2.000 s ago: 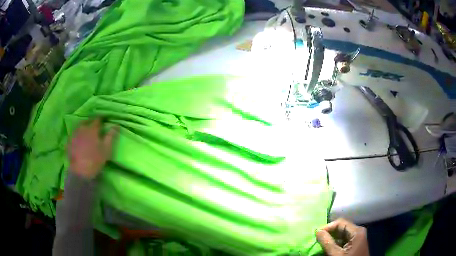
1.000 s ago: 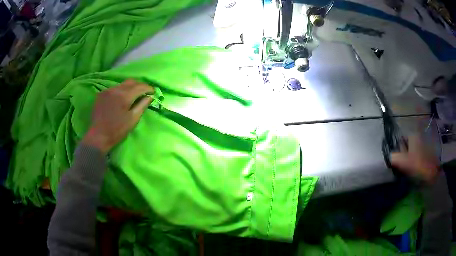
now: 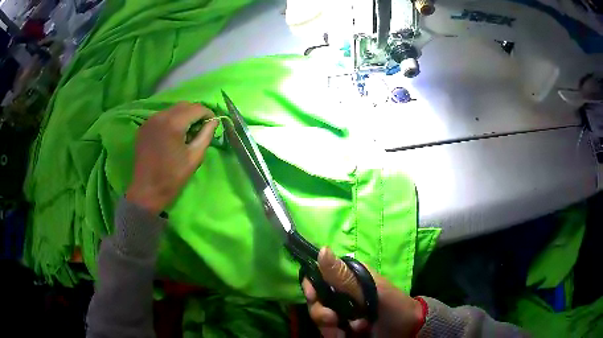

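Observation:
A bright green garment piece [image 3: 225, 218] lies draped over the table's front edge, with stitched lines along its right hem. My left hand [image 3: 173, 148] pinches a thin pale thread tail [image 3: 225, 118] at the cloth's upper left. My right hand [image 3: 350, 300] holds the black loop handles of the fabric shears [image 3: 276, 208]. The long silver blades are slightly apart and point up and left, their tips just right of my left fingertips. The thread runs to the blades. I cannot tell whether it is cut.
The lit needle area [image 3: 390, 56] of the sewing machine is at the top centre. More green pieces [image 3: 63, 178] hang over the table's left side. Green cloth [image 3: 559, 261] also shows below the table [image 3: 489, 185] at the right. A small dark cone-like bit lies at upper right.
My right hand has picked up the shears from the table's right side and brought them left over the garment. My left hand still pinches near the same spot.

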